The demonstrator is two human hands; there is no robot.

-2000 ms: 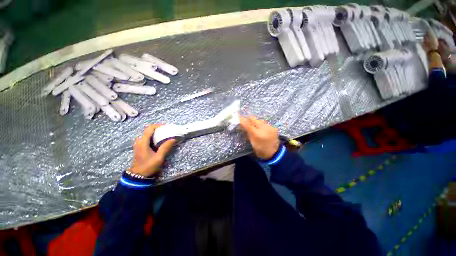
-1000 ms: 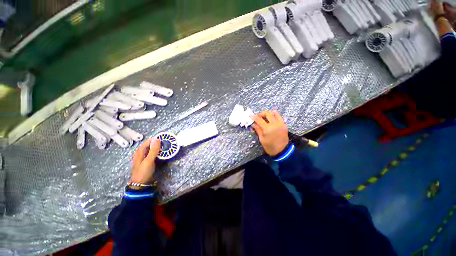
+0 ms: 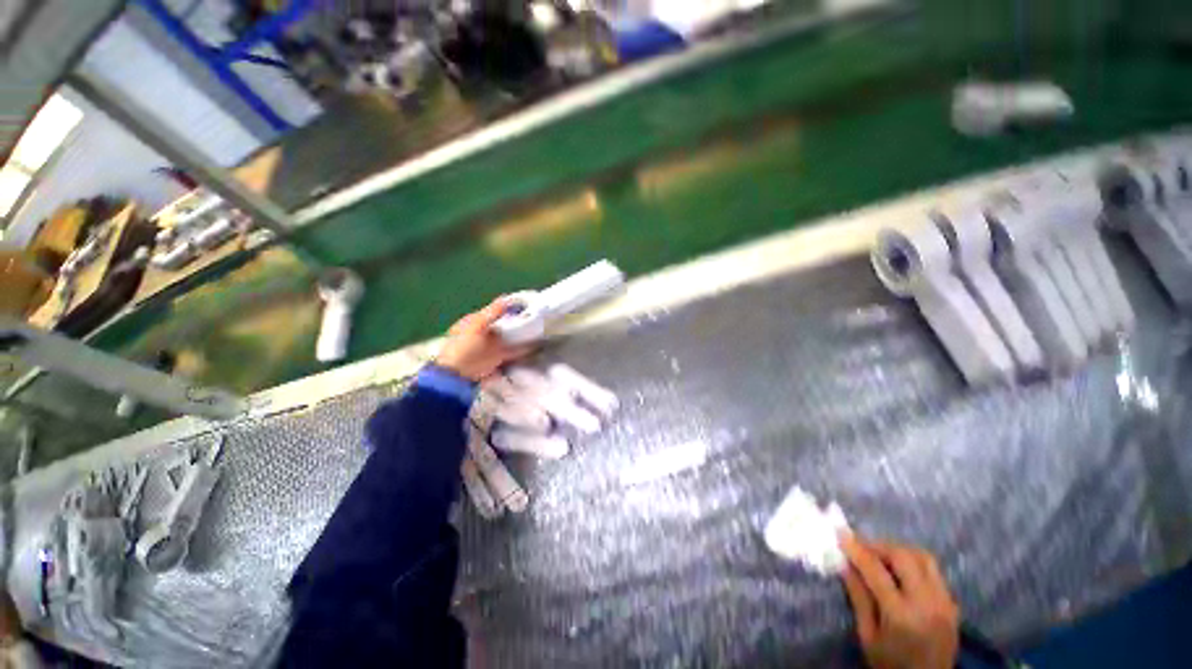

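Observation:
My left hand [image 3: 481, 342] is at the bench's far edge, shut on a white handheld fan unit [image 3: 560, 303], held by its head with the handle pointing up and right over the belt side. My right hand [image 3: 905, 604] is low at the right, fingers on a white lobed small mallet head [image 3: 805, 528] over the bench; its shaft is hidden. A pile of pale handle covers [image 3: 533, 416] lies below my left hand, partly behind the sleeve. A thin pale strip [image 3: 664, 463] lies between the pile and the mallet. The picture is blurred.
Fan units [image 3: 967, 311] stand in a tight row at the right. The green conveyor belt [image 3: 771, 180] beyond the pale bench edge carries a fan at the left [image 3: 337, 314] and another at the right [image 3: 1012, 107]. Grey parts [image 3: 110, 536] lie at the bench's far left.
My left hand has lifted the fan unit from the bench and carried it to the belt-side edge. My right hand still has the white mallet. The view has swung up towards the belt.

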